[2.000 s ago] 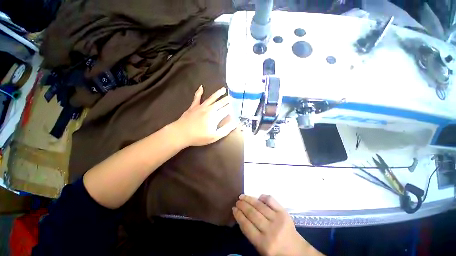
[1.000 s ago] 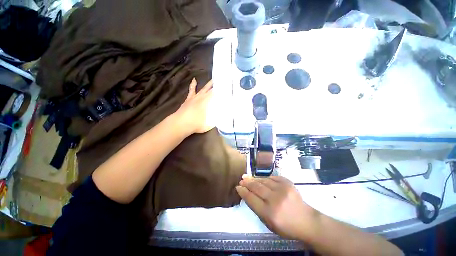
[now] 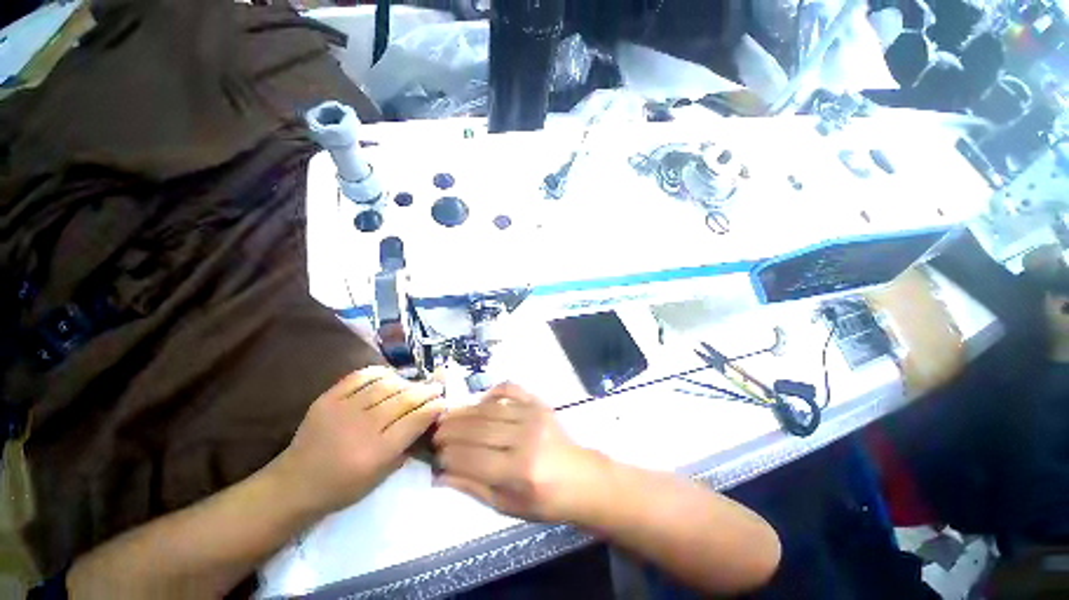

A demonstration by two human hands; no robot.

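The brown cloth [image 3: 223,352] spreads left of the white sewing machine [image 3: 563,234], and a small end of it shows between my hands. My left hand [image 3: 361,431] is at the cloth's edge just in front of the needle area, fingers together and bent on it. My right hand [image 3: 510,455] is beside it, its fingers curled on the cloth's end, fingertips close to my left hand's. The presser foot and needle are partly hidden behind the guard [image 3: 393,314] and my fingers.
A dark phone [image 3: 599,350] lies under the machine arm. Scissors [image 3: 750,381] with black handles and slim snips lie right of it. Another person's hand [image 3: 923,332] is at the table's right end, near a small grey box [image 3: 859,332]. Clear plastic is heaped behind the machine.
The view has swung right. My left hand has come down from the cloth beside the machine head to the needle area, next to my right hand. Another person's arm has come into view.
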